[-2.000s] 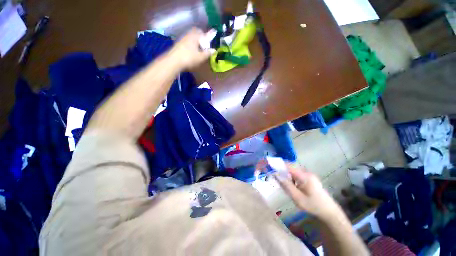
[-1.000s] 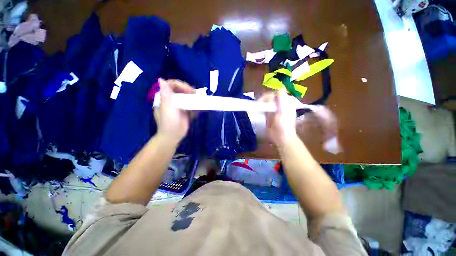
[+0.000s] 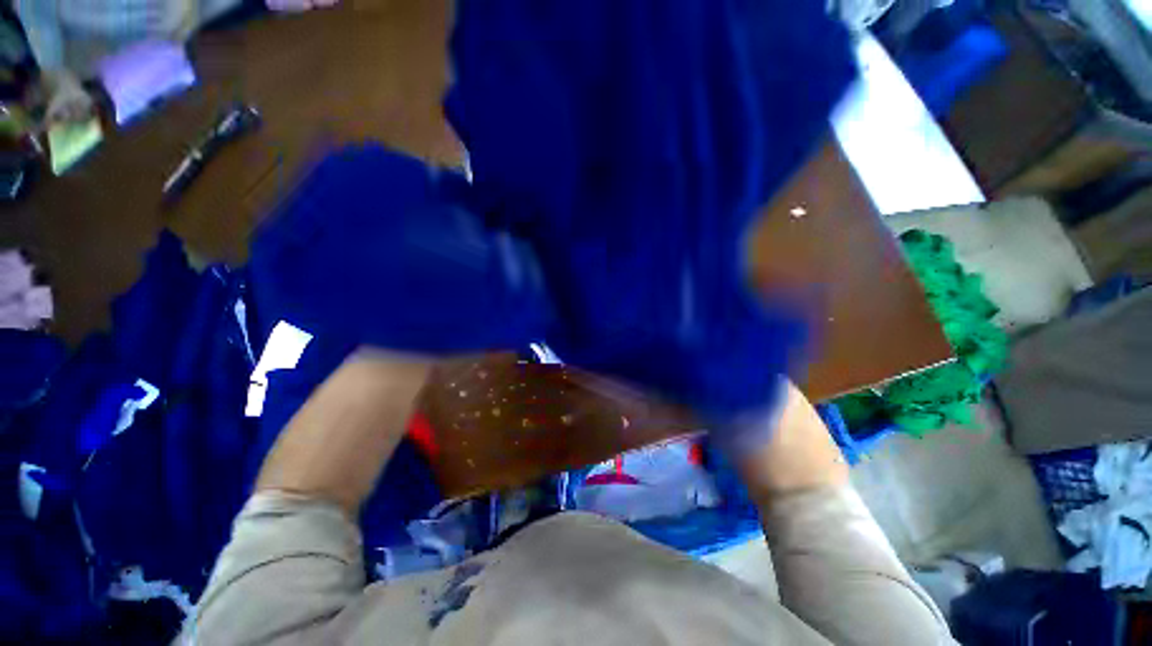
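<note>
A large navy bundle of cut pieces [image 3: 632, 177] is raised above the brown table [image 3: 859, 265] in front of me, blurred by motion. My left hand [image 3: 392, 366] is at its lower left; the cloth hides the fingers. My right hand [image 3: 764, 423] is at its lower right, blurred and mostly covered by the cloth. I see no tie strip on this bundle. Other navy bundles [image 3: 183, 379] lie on the left, with a white bundle ticket [image 3: 281, 350] on them.
A dark small tool [image 3: 209, 152] and a purple piece [image 3: 145, 78] lie at the upper left, near another person's hand [image 3: 66, 99]. A green fabric heap [image 3: 954, 328] is beyond the right table corner. Blue crates with scraps [image 3: 644, 486] stand below the front edge.
The pale strip stretched between my hands is no longer visible. A navy bundle has been lifted off the table. The view has turned, and the coloured scraps are no longer visible.
</note>
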